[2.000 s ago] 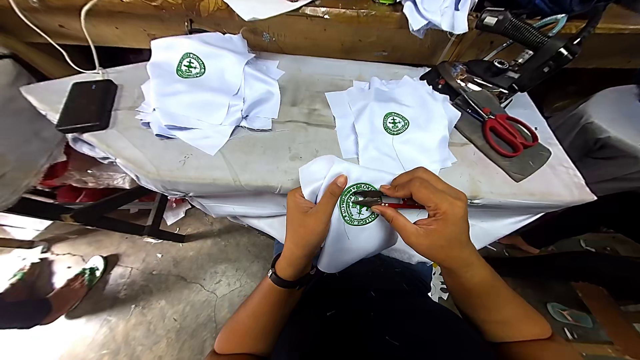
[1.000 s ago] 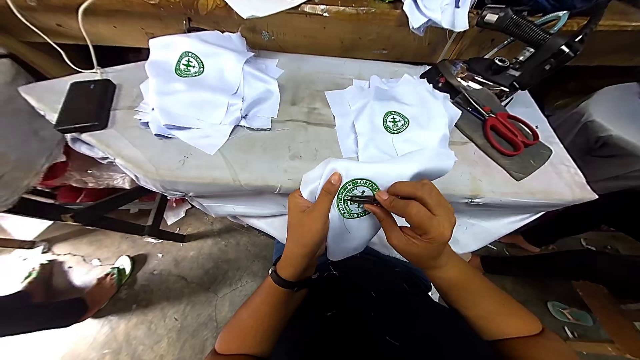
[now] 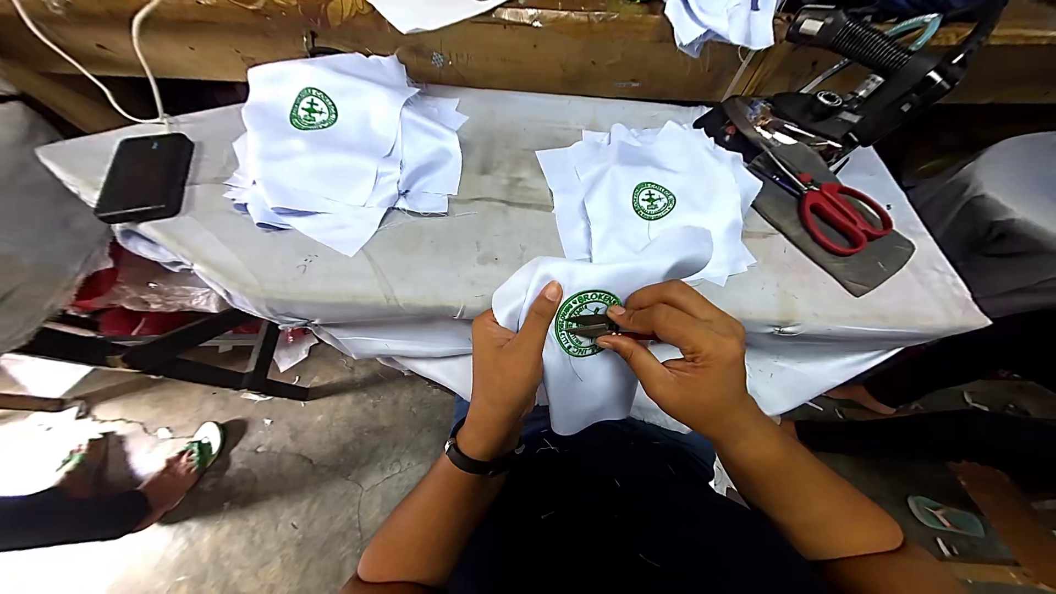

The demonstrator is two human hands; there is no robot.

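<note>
A white cloth piece with a round green embroidered emblem (image 3: 587,394) hangs over the table's near edge. My left hand (image 3: 510,367) grips its left side, thumb on top beside the emblem. Between the thumb and fingers of my right hand (image 3: 685,351) is a small metal cutting tool, likely thread snips (image 3: 587,327), lying over the emblem; whether its blades are apart is not clear. Just beyond my hands lies a stack of white cloth pieces (image 3: 615,194) with a like emblem on top. Another such stack (image 3: 330,165) is farther left.
Red-handled scissors (image 3: 833,216) rest on a dark flat board (image 3: 887,260) at the right, by a black corded iron (image 3: 858,99). A black rectangular device (image 3: 147,177) sits on the covered table (image 3: 495,239) at the left. Another person's sandalled foot (image 3: 186,462) is on the floor, lower left.
My hands stay at the emblem with the cloth and the small tool, with only slight shifts of the right hand. The other person's foot at the lower left has moved to the right.
</note>
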